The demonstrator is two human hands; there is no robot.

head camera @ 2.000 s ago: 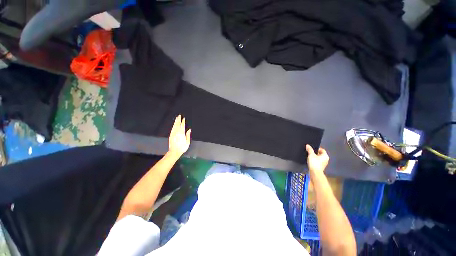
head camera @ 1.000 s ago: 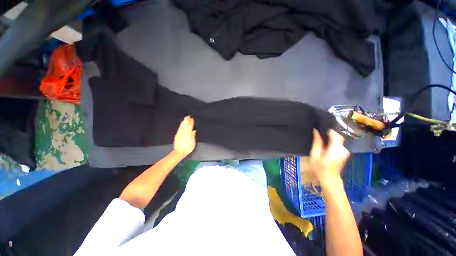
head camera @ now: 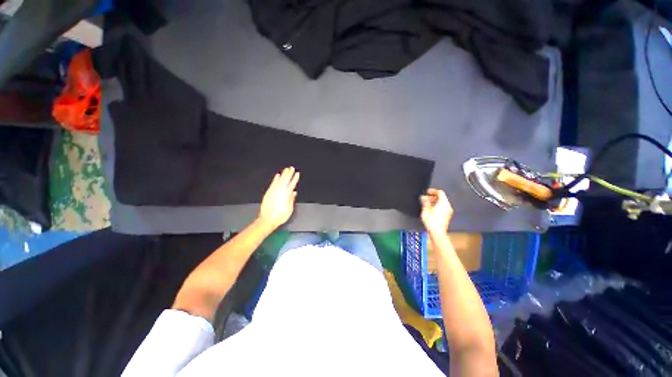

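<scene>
Black trousers (head camera: 243,158) lie on the grey pressing table (head camera: 368,121), the tapering leg flat with its narrow hem towards the right. The wider top part lies at the left. My left hand (head camera: 280,197) rests flat on the near edge of the leg, fingers apart. My right hand (head camera: 437,211) pinches the near corner of the leg hem. The steam iron (head camera: 508,184), with a silver body and orange-brown handle, sits on the table right of the hem, untouched.
A black garment heap (head camera: 383,37) lies along the far side. A black cable (head camera: 619,141) and yellow hose (head camera: 608,185) run right from the iron. A blue crate (head camera: 501,276) with cardboard and a yellow cloth (head camera: 413,313) are below the near edge. A red bag (head camera: 77,96) is at left.
The leg was raised and bulging a second ago, its end beside the iron; now it lies flat with its hem clear of the iron. My right hand has moved left with the hem.
</scene>
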